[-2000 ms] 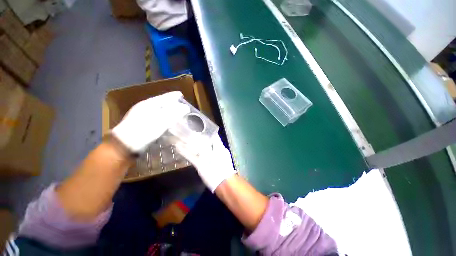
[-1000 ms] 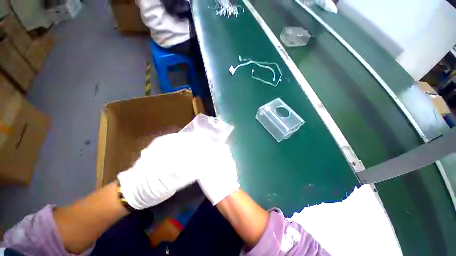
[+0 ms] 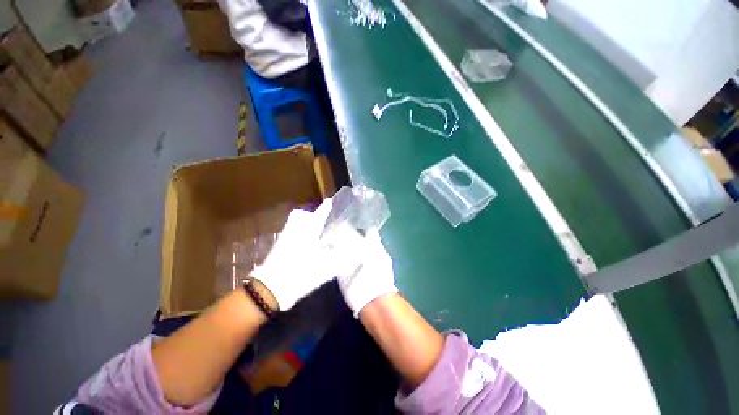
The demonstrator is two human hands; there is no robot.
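Note:
My left hand point(image 3: 298, 253) and my right hand point(image 3: 363, 266), both in white gloves, are close together at the near edge of the green belt. They hold a clear plastic box point(image 3: 358, 209) whose far end sticks out past the gloves; its near part is hidden by them. Another clear plastic box point(image 3: 456, 190) with a round hole lies on the belt to the right. A thin white cable point(image 3: 429, 103) lies looped beyond it. The open brown carton point(image 3: 243, 182) stands left of the belt, with rows of clear boxes at its bottom.
The white cloth point(image 3: 579, 357) covers the near belt. A metal bar point(image 3: 660, 259) slants over at right. A clear box point(image 3: 486, 65) lies on the second lane. A person in white sits on the blue stool point(image 3: 279, 105). Closed cartons point(image 3: 36, 235) stand at left.
Since one second ago my left hand has shifted right and the held box has turned and moved slightly right. Compared with two seconds ago, both hands have moved from over the carton towards the belt edge.

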